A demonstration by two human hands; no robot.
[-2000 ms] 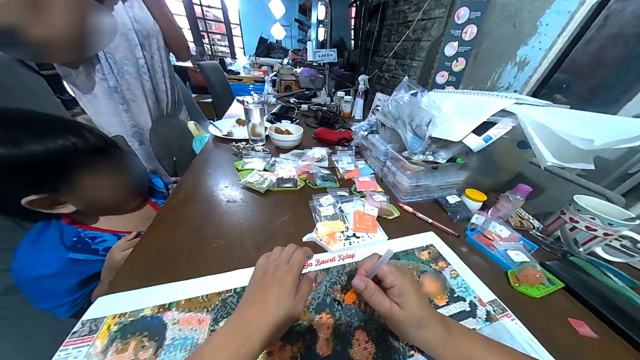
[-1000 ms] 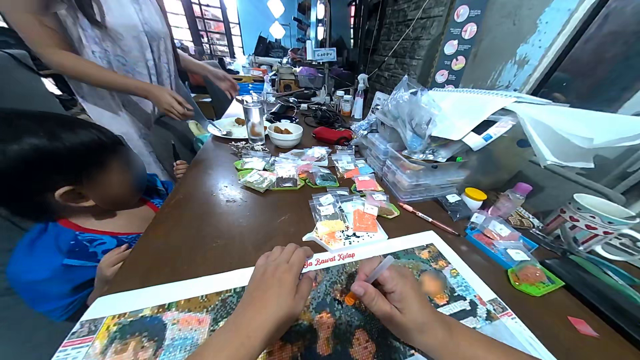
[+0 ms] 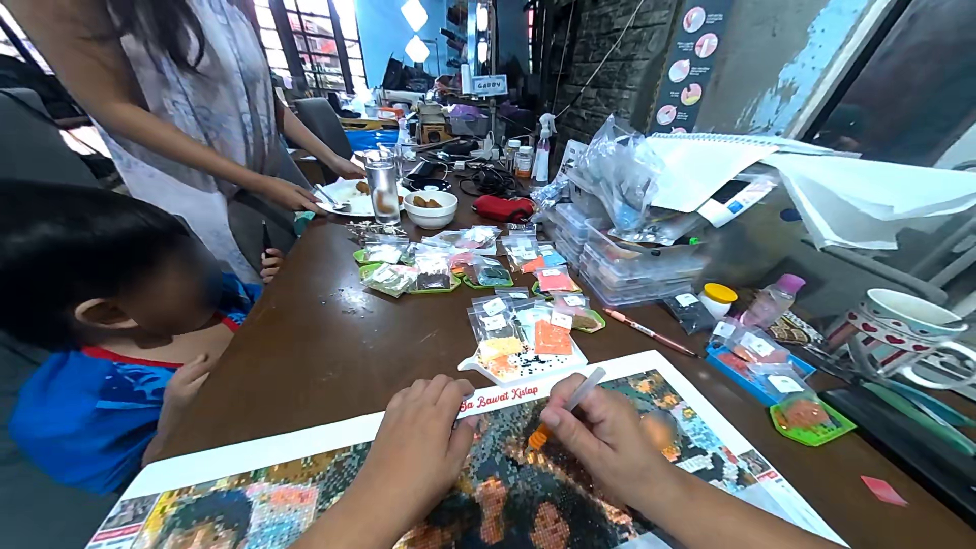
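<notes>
A diamond painting canvas (image 3: 320, 442) with a white border and red lettering lies on the brown table. My left hand (image 3: 427, 427) rests on its upper edge, fingers bent; whether it holds anything is hidden. Pinched between the thumb and fingers of my right hand (image 3: 595, 435) is a pen-like applicator (image 3: 585, 387), its pale end pointing up and its orange end (image 3: 538, 438) down at the canvas. Just beyond the canvas stands a white tray (image 3: 524, 372) of loose beads, with small plastic bags of yellow (image 3: 499, 348) and orange beads (image 3: 553, 338) on it.
Bead bags on green trays (image 3: 435, 284), stacked plastic boxes (image 3: 625, 267), a red pencil (image 3: 650, 333), a blue tray (image 3: 732, 370) and a mug (image 3: 900, 328) surround the work. A child sits at left; another person stands behind, hands at a plate (image 3: 354, 200) near a glass (image 3: 383, 191).
The standing person's hands have come down to the plate at the table's far end. The child's head has turned or shifted slightly. My hands have stayed nearly in place.
</notes>
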